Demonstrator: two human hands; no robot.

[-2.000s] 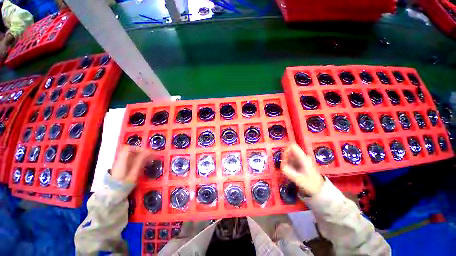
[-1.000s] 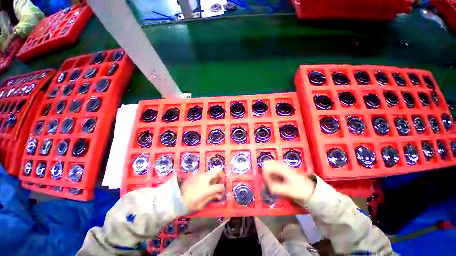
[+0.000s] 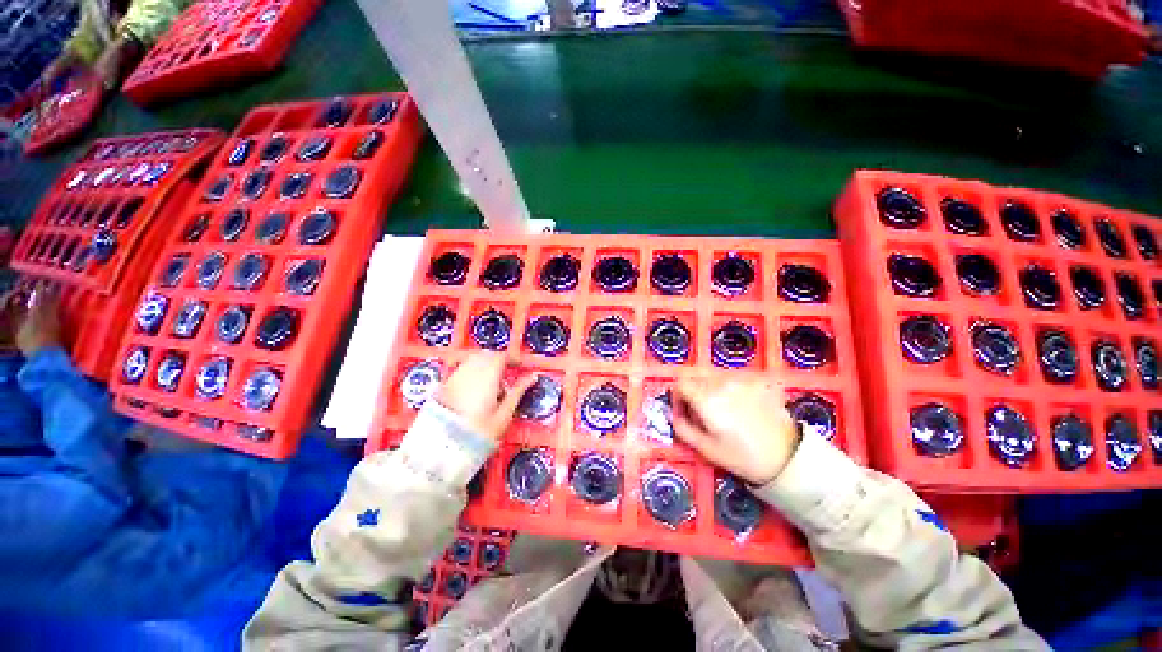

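A red compartment tray (image 3: 635, 303) lies in front of me with a round black glossy unit (image 3: 603, 409) in each pocket that shows. My left hand (image 3: 482, 395) is over the third row at the left, its fingers bent down at the pockets beside a unit. My right hand (image 3: 742, 427) is over the third row right of the middle, its fingertips at a pocket with a shiny unit. Both hands cover some pockets. I cannot tell whether either hand grips anything.
A filled red tray (image 3: 879, 344) stands at the right, another (image 3: 342, 248) at the left. White paper (image 3: 382, 334) lies by the worked tray's left edge. A white metal upright (image 3: 461, 121) rises from the green bench (image 3: 688, 140). A person in blue (image 3: 77, 439) is at the left.
The view has shifted, so the trays appear further right. My hands have moved from the bottom row up to the third row and are further apart.
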